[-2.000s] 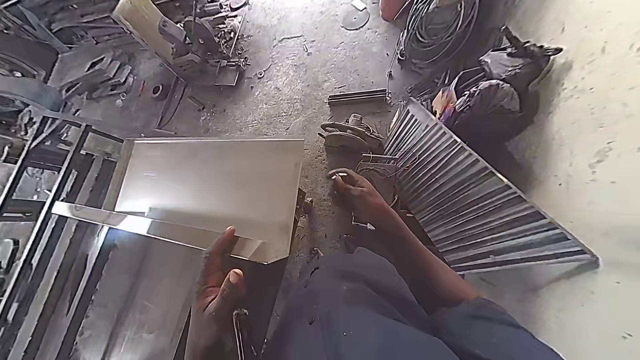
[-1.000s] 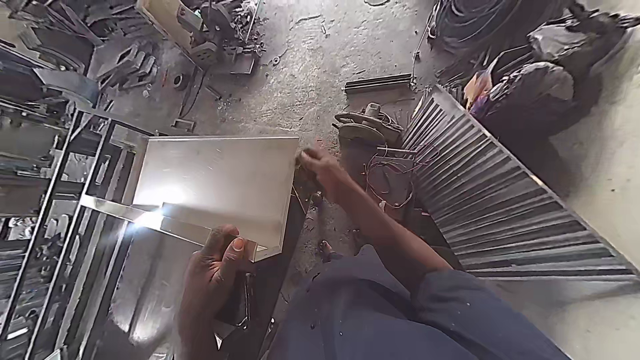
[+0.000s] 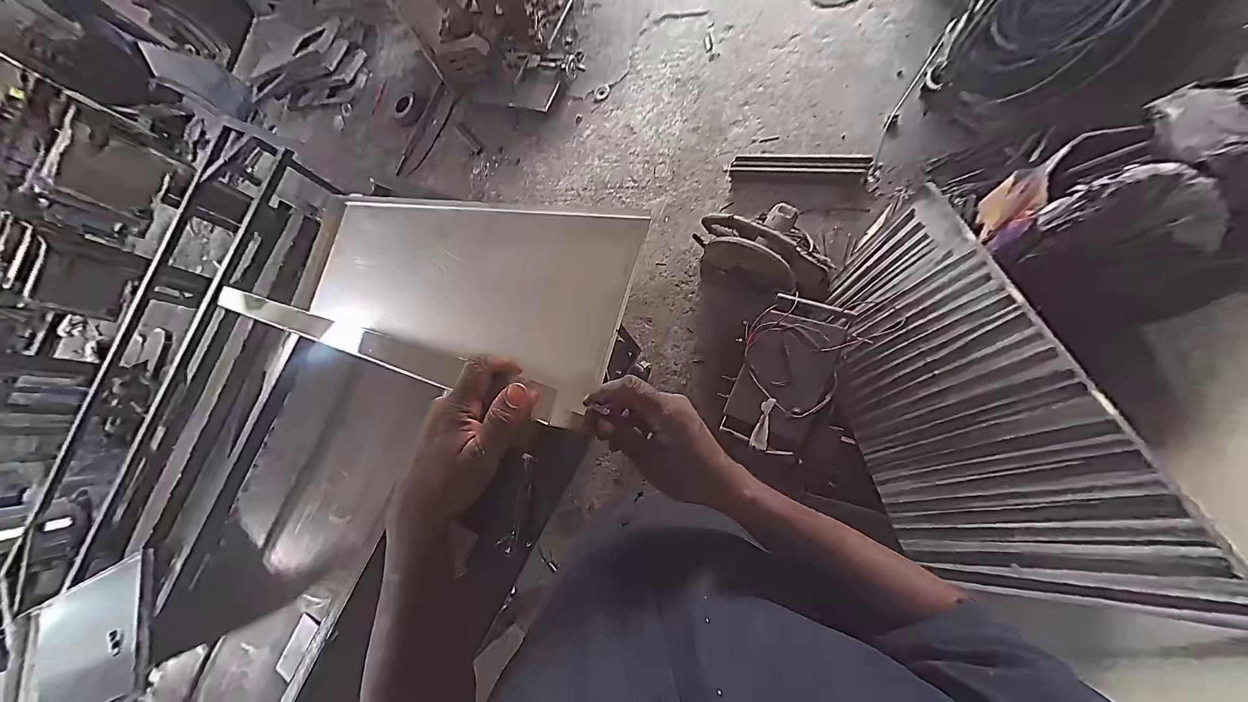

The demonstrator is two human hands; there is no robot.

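A flat, pale sheet-metal panel with raised edges lies on a metal frame in front of me. My left hand grips the near end of a thin, shiny metal strip, which runs across the panel's near side toward the left. The thumb is on top. At the panel's near right corner is my right hand, its thumb and forefinger pinched on something small that I cannot make out.
A slatted metal panel leans at the right. Beside it are a dusty round-based machine and a box with loose wires. Coiled cable lies at the upper right. Dark metal bars stand left.
My right hand has moved from the panel's right edge to its near right corner, close to my left hand. The left hand keeps its hold on the strip.
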